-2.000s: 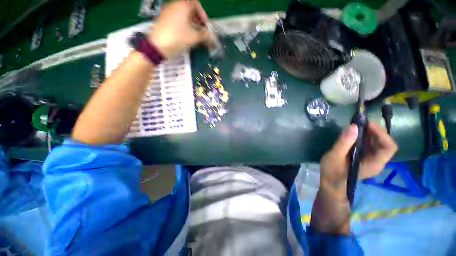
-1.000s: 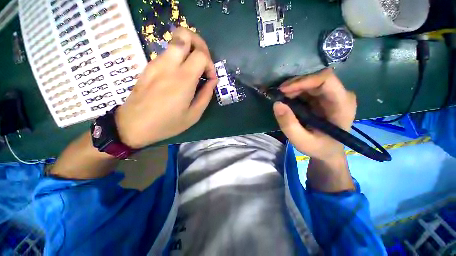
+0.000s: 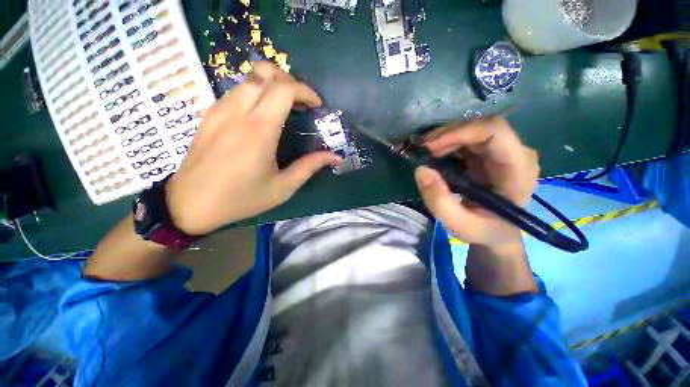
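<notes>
A small silvery circuit board (image 3: 338, 140) lies on the dark green mat in front of me. My left hand (image 3: 240, 147) is at its left side, thumb at the lower left edge and forefinger near the top left corner. The fingers are apart around the board's edge. My right hand (image 3: 482, 178) holds a black soldering iron (image 3: 492, 202) like a pen. Its thin tip points left and ends close to the board's upper right; I cannot tell whether it touches. A thin wire shows faintly near my left fingers.
A white component tray (image 3: 125, 98) lies at left, with a loose black and gold pile (image 3: 246, 45) beside it. Other boards (image 3: 397, 38) lie further back. A wristwatch (image 3: 498, 69) and a white tub (image 3: 567, 26) are at upper right. Black cables cross the right side.
Over two seconds, my left hand came back from the far side and my right hand from the tub. In the last second, my left thumb and forefinger spread around the board, which turned slightly.
</notes>
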